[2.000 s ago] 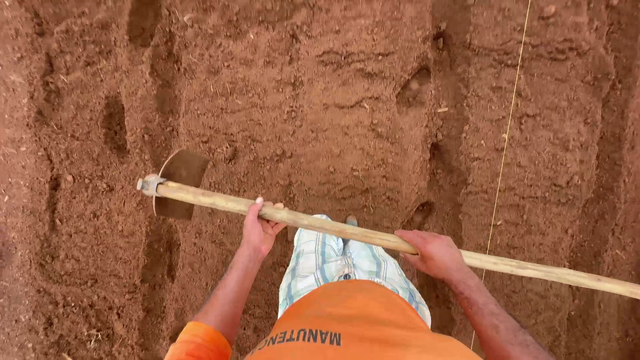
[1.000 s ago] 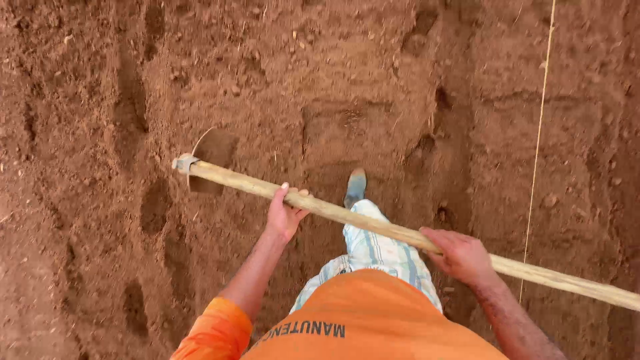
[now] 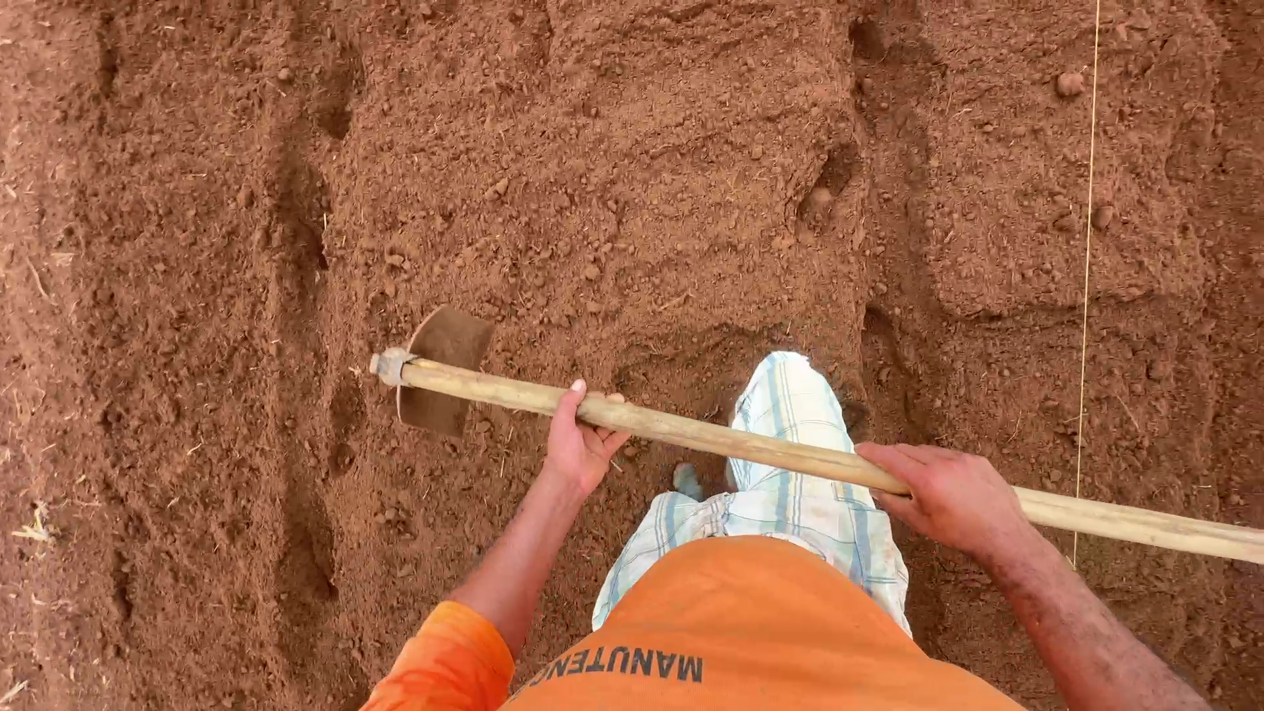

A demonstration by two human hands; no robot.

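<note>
A hoe lies across the front of my body, its long wooden handle (image 3: pixel 741 442) running from the metal blade at left out past the right edge of the view. The curved, soil-stained hoe blade (image 3: pixel 449 346) hangs at the handle's left end, fixed by a metal collar (image 3: pixel 392 366). My left hand (image 3: pixel 585 439) grips the handle a short way from the blade, thumb on top. Further right, my right hand (image 3: pixel 943 494) wraps over the handle beside my hip. The handle's far end is out of view.
Reddish tilled soil (image 3: pixel 612 197) with furrows and clods surrounds me. A thin taut string (image 3: pixel 1089 247) runs lengthwise at right, passing by the handle. Below the handle are my plaid trousers (image 3: pixel 790 425) and part of one shoe (image 3: pixel 686 481). Dry plant bits (image 3: pixel 38 528) lie at far left.
My legs have shifted in a step: a knee now shows forward, where a shoe was out in front a second ago. Both hands keep their hold on the handle. The ground in view has shifted.
</note>
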